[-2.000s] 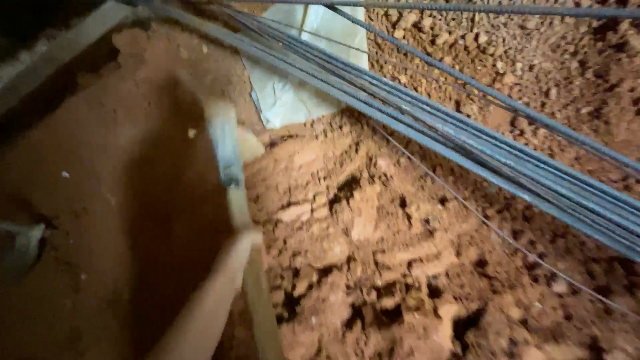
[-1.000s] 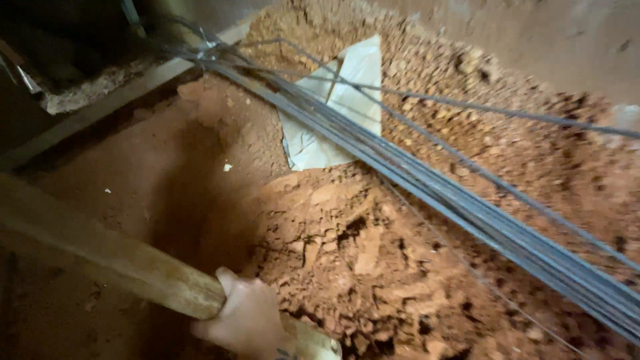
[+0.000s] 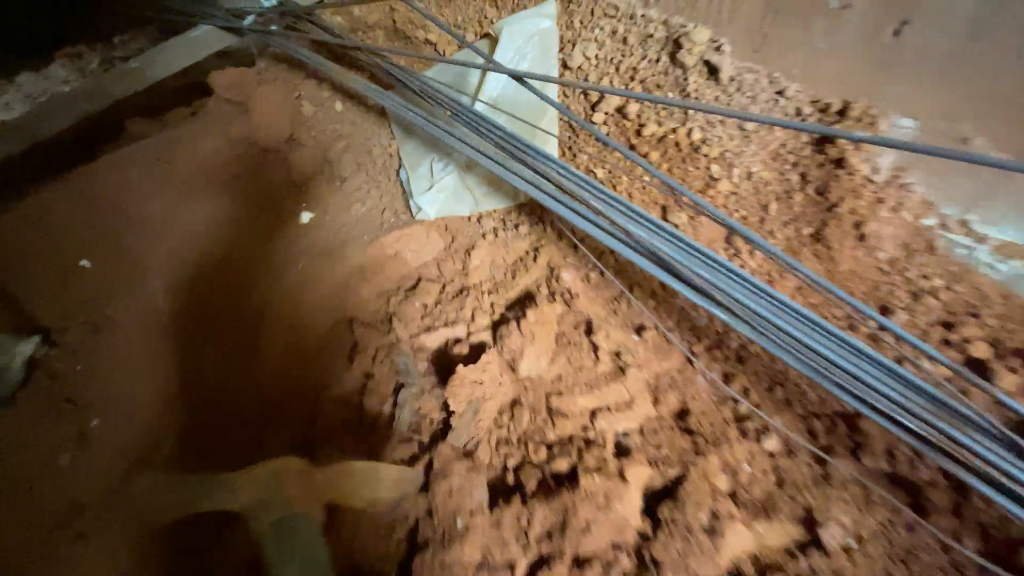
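Note:
Neither of my hands shows in the head view. At the bottom left, a digging tool's head (image 3: 288, 484), apparently a mattock or pick coated in reddish soil, lies low over the dug red earth (image 3: 512, 400). It is blurred, and whether it touches the soil cannot be told. A short part of its handle (image 3: 296, 546) runs down out of the frame, so the grip on it is hidden. The broken, lumpy soil lies to the right of the tool head, with a dark hollow (image 3: 240, 360) above it.
A bundle of steel rebar (image 3: 640, 232) crosses diagonally over the earth, with single bars (image 3: 720, 112) above it. Under the bars lies a pale crumpled sheet (image 3: 456, 172). A thin wire (image 3: 688, 352) runs below them. A wall (image 3: 896, 48) stands at the upper right, and a ledge (image 3: 136, 80) at upper left.
One second ago a hand gripped a wooden handle held across the lower left; the hand has since left view. The tool head now shows at the bottom.

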